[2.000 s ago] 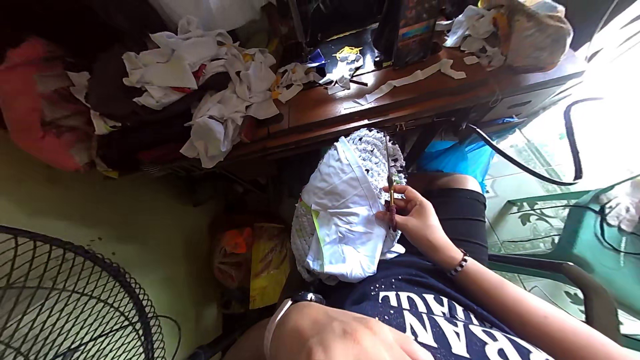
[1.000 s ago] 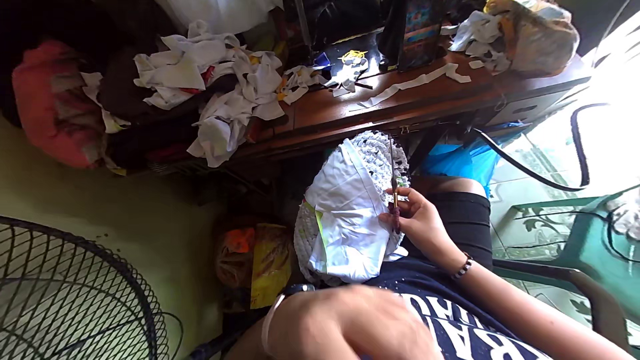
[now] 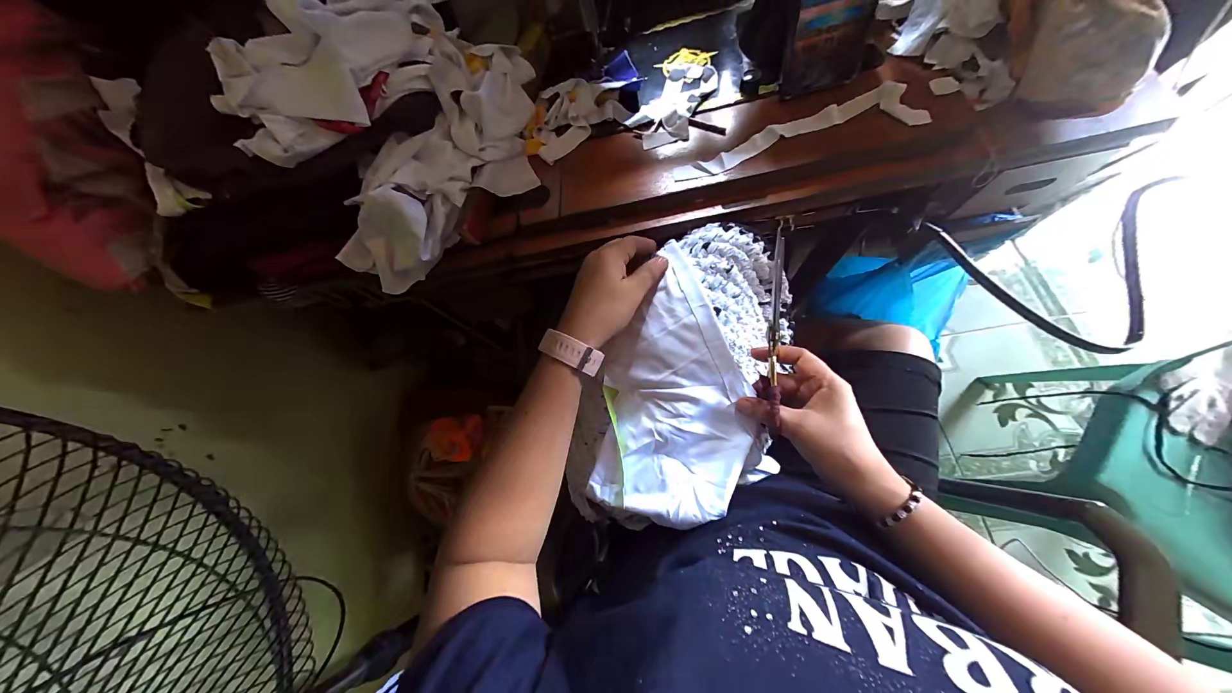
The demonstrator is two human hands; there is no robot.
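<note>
My right hand [image 3: 804,399] holds a pair of scissors [image 3: 776,298] by its dark-wrapped handles, blades pointing away from me and looking closed. My left hand [image 3: 621,279] rests at the upper left edge of a white cloth [image 3: 674,414] with a green patch, thumb and fingers on its corner; whether it pinches the cloth is hard to tell. The cloth lies across my lap over a round, ruffled white textile piece [image 3: 727,274], which shows beyond the cloth's upper right edge. The scissors lie along that piece's right side.
A wooden table [image 3: 616,178] ahead bears white fabric scraps [image 3: 414,144] and a long fabric strip [image 3: 799,125]. A fan [image 3: 144,549] stands at lower left. At right are a green plastic chair [image 3: 1107,462], a black strap [image 3: 1039,298] and a blue plastic bag [image 3: 890,289].
My left hand has moved from low in front of my shirt up to the cloth's upper left edge. My right hand has stayed by the cloth's right side with the scissors.
</note>
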